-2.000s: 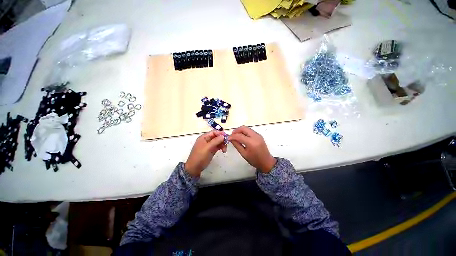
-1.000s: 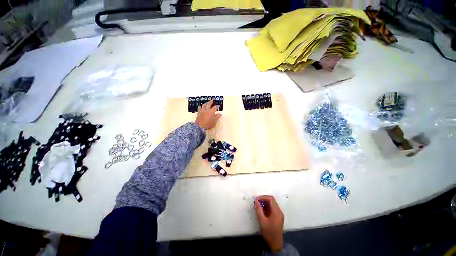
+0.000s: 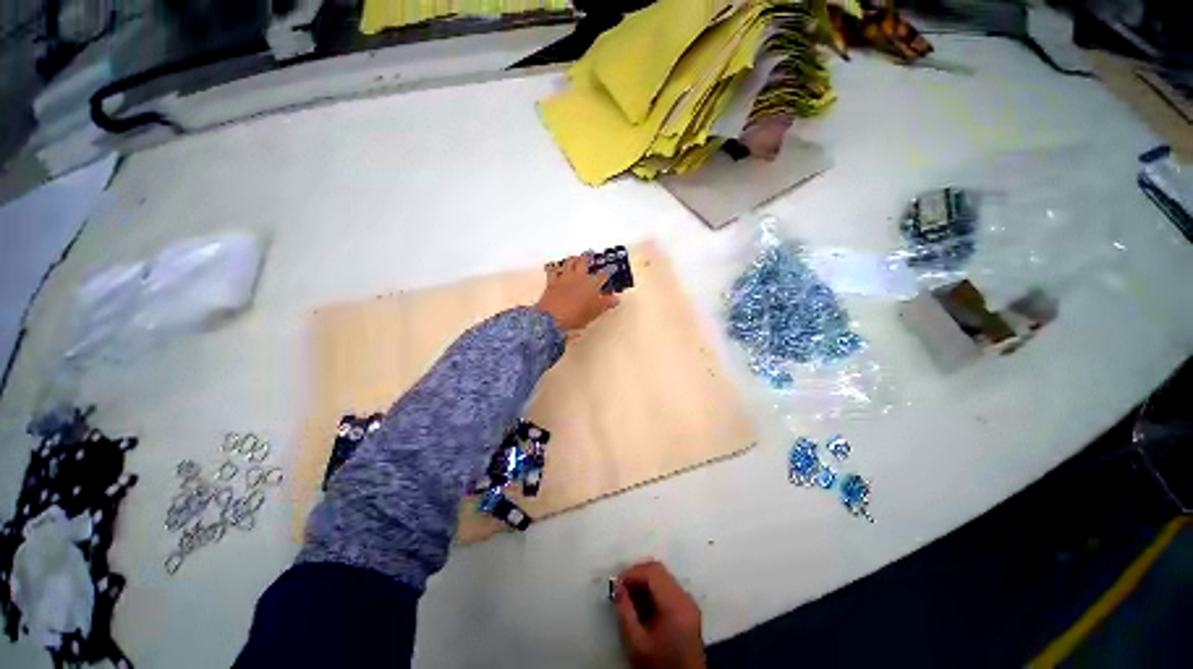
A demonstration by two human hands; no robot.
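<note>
The tan work board (image 3: 641,379) lies on the white table. My left hand (image 3: 578,295) reaches over its far side, fingers on a short row of black strap tabs (image 3: 620,268); whether they grip is unclear. More black tabs (image 3: 351,438) lie near the board's left edge, partly hidden by my left sleeve. A dark-and-blue pile of tabs with fittings (image 3: 517,457) lies at the near side, beside the sleeve. My right hand (image 3: 663,614) is near the table's front edge, thumb and finger closed on a tiny metal fitting (image 3: 614,591).
Right of the board are a plastic bag of blue-silver fittings (image 3: 792,314), loose fittings (image 3: 824,471) and a small open box (image 3: 968,324). Metal rings (image 3: 223,497) and a dark tab heap (image 3: 98,477) lie left. Yellow sheets (image 3: 654,98) are stacked at the far side.
My left hand has moved from the left tab row to the right one. The left group of tabs now lies nearer, by the board's left edge. The view has turned.
</note>
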